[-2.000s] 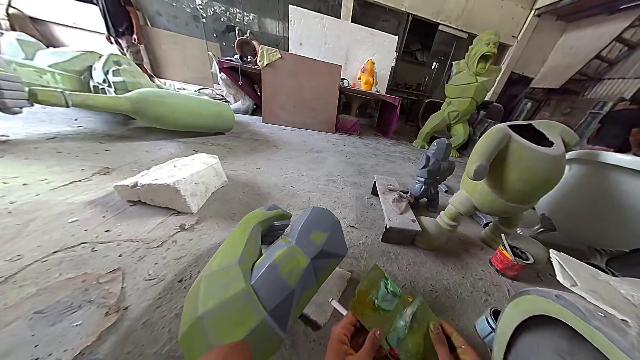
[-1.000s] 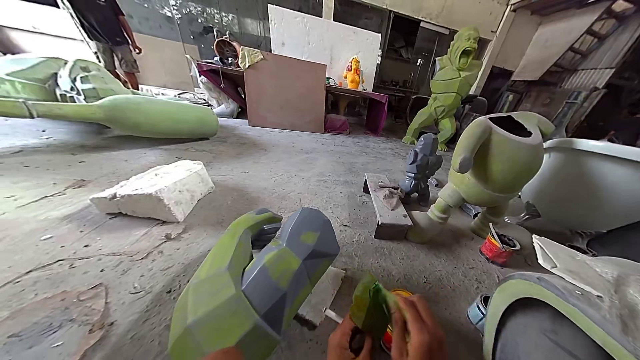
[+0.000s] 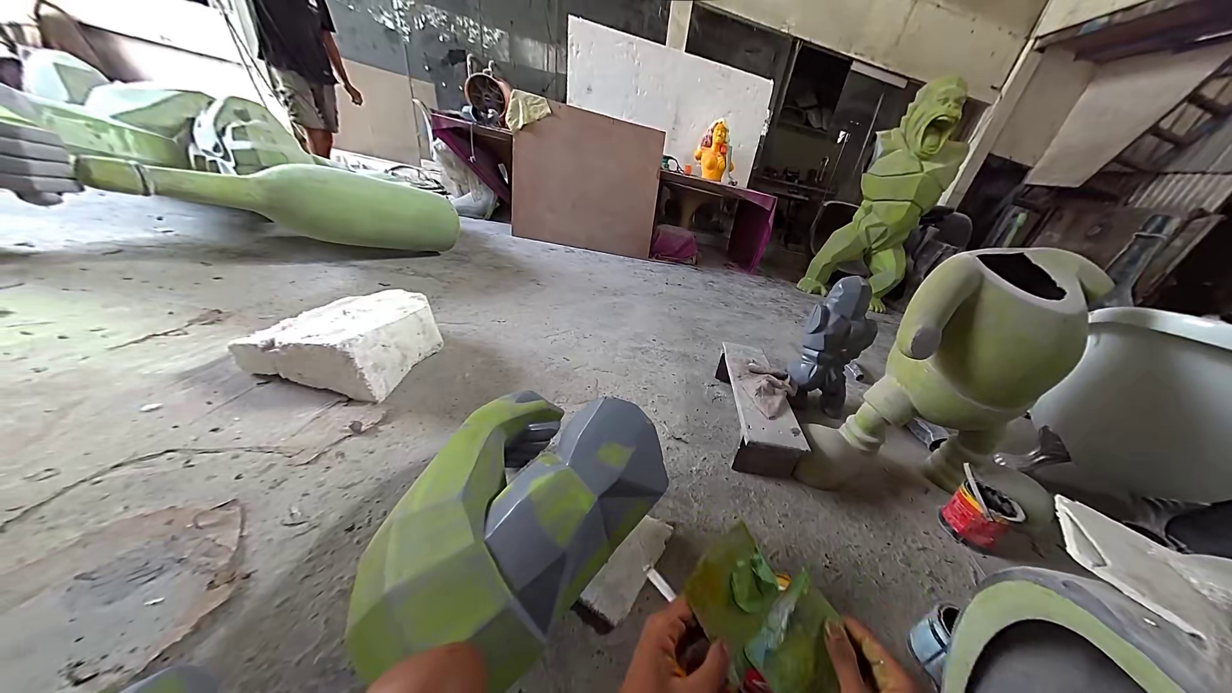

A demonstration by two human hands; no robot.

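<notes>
Both hands grip a smeared green translucent sheet (image 3: 717, 587), folded partly open, with pale green paste on its inner face. My left hand (image 3: 679, 650) pinches its left edge, and a thin white stick (image 3: 659, 583) juts out beside those fingers. My right hand (image 3: 866, 659) has the right edge between thumb and fingers. Behind the sheet, a red and yellow object is mostly hidden. Left of my hands stands a faceted green and grey sculpture (image 3: 500, 539); bare skin, perhaps a knee, shows at its base. A pale slab (image 3: 626, 573) lies between sculpture and sheet.
A white block (image 3: 342, 342) lies ahead on the left. Rightward are a low bench (image 3: 762, 409), a grey figurine (image 3: 833, 342), a headless green figure (image 3: 1001, 337), a red can (image 3: 980, 515) and a blue can (image 3: 932, 640). A person (image 3: 298, 77) stands at the back left.
The sheet was spread between my hands, then folded together, and is now partly open again. My right hand came in toward the left one and has since moved back to the right.
</notes>
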